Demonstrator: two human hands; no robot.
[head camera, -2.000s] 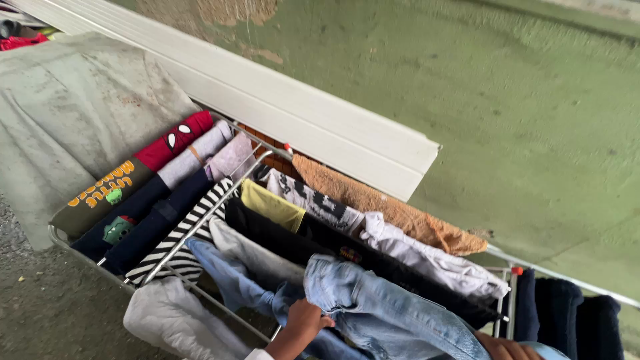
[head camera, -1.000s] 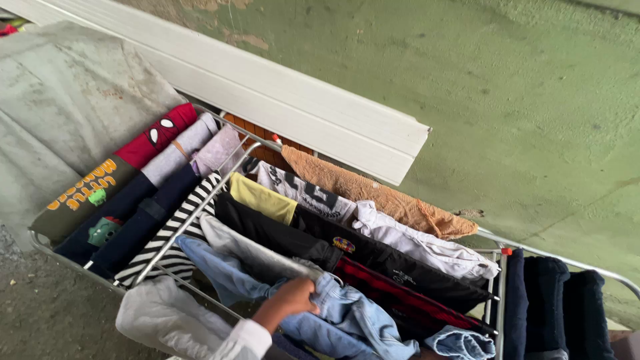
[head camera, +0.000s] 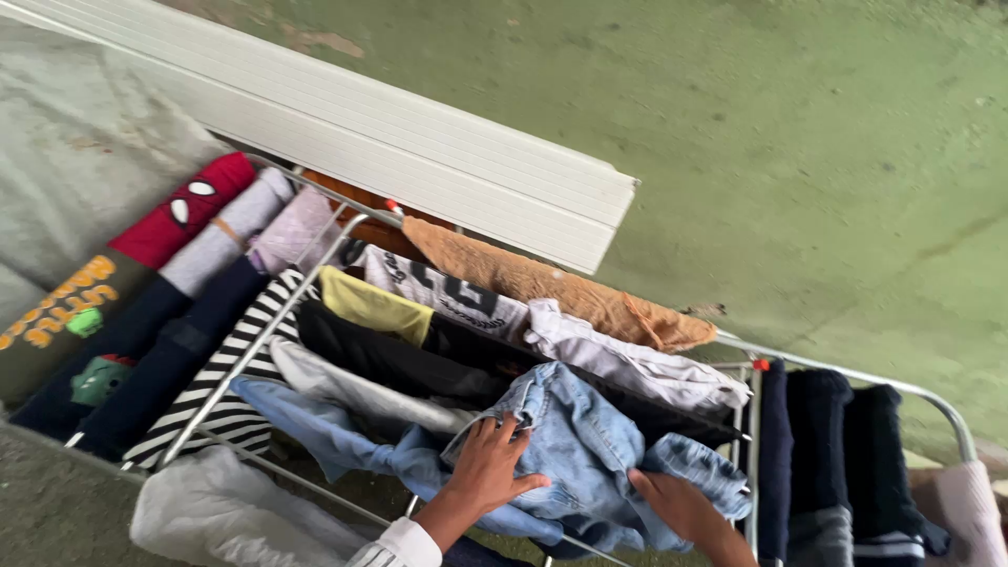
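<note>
A light-blue denim garment (head camera: 579, 441) lies bunched over the rods of a metal drying rack (head camera: 236, 366). My left hand (head camera: 492, 465) rests on its left part, fingertips at the denim's edge and thumb apart. My right hand (head camera: 681, 504) is at its lower right, thumb on the cloth and the fingers hidden beneath. Left of the denim hangs another light-blue garment (head camera: 339, 429). Behind it are a white-grey cloth (head camera: 354, 390), black garments (head camera: 394, 354), a yellow cloth (head camera: 374, 303) and a crumpled white garment (head camera: 630, 354).
Shirts and a striped black-and-white cloth (head camera: 220, 386) hang at left; dark garments (head camera: 819, 441) hang at right. An orange-brown towel (head camera: 543, 283) covers the back rail. A white panel (head camera: 409, 150) lies before the green wall (head camera: 787, 157). A grey cloth (head camera: 213, 504) hangs in front.
The denim garment now lies spread higher, over the black and red-dark garments seen one second ago. My right hand, out of view then, is back at the denim's right side.
</note>
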